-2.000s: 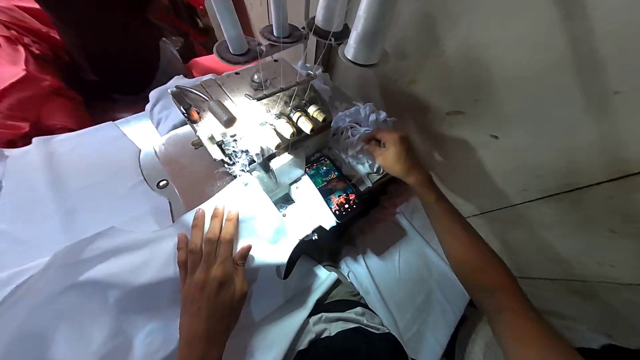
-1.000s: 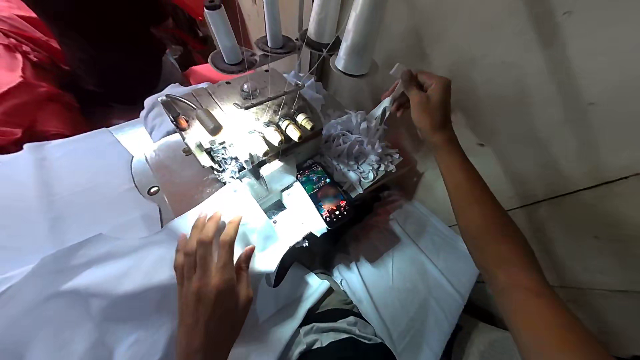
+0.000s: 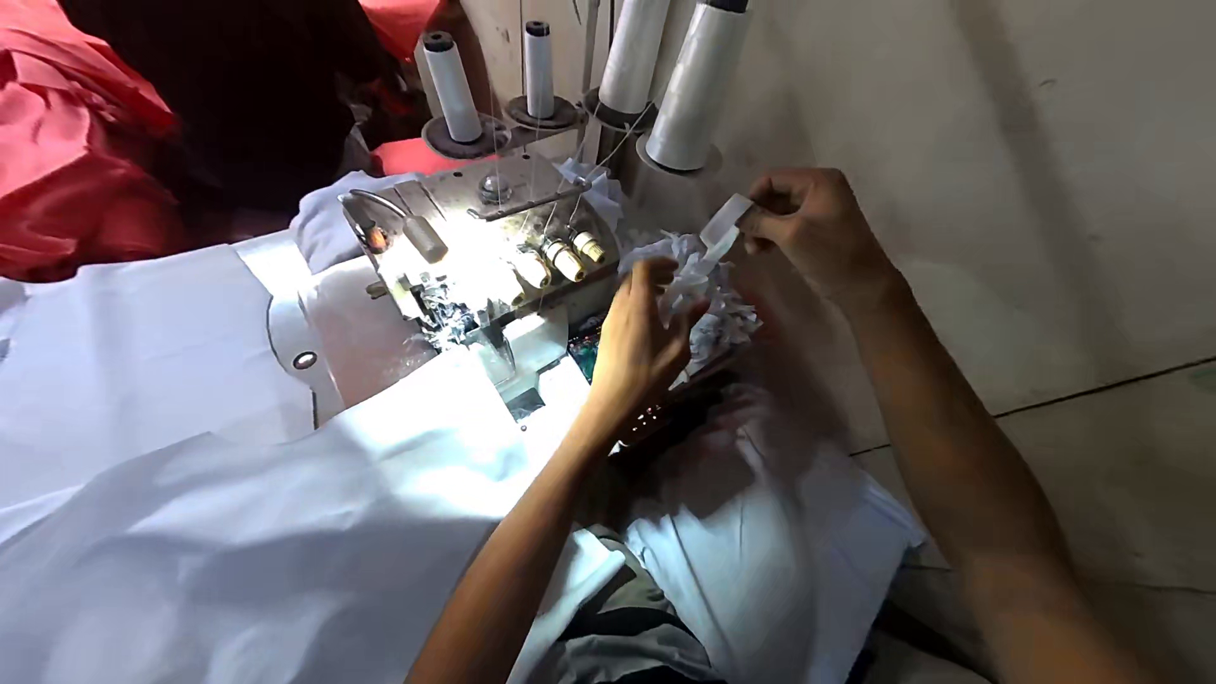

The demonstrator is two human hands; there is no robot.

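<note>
My right hand pinches the end of a white fabric strip between thumb and fingers, to the right of the sewing machine. The strip runs down to a heap of white strips beside the machine. My left hand is raised over the heap's left side with its fingers bent; whether it grips a strip is not plain. Behind it a phone with a lit screen is mostly hidden. An overlock sewing machine, brightly lit at its needle area, stands left of both hands. White cloth spreads before it.
Several white thread cones stand on holders behind the machine. Red cloth lies at the upper left beside a dark shape. More white cloth hangs over my lap. A tiled floor shows at the right.
My left hand has left the white cloth and moved up and right, to the heap of strips. My right hand has lifted a strip from the heap, where it was reaching two seconds ago.
</note>
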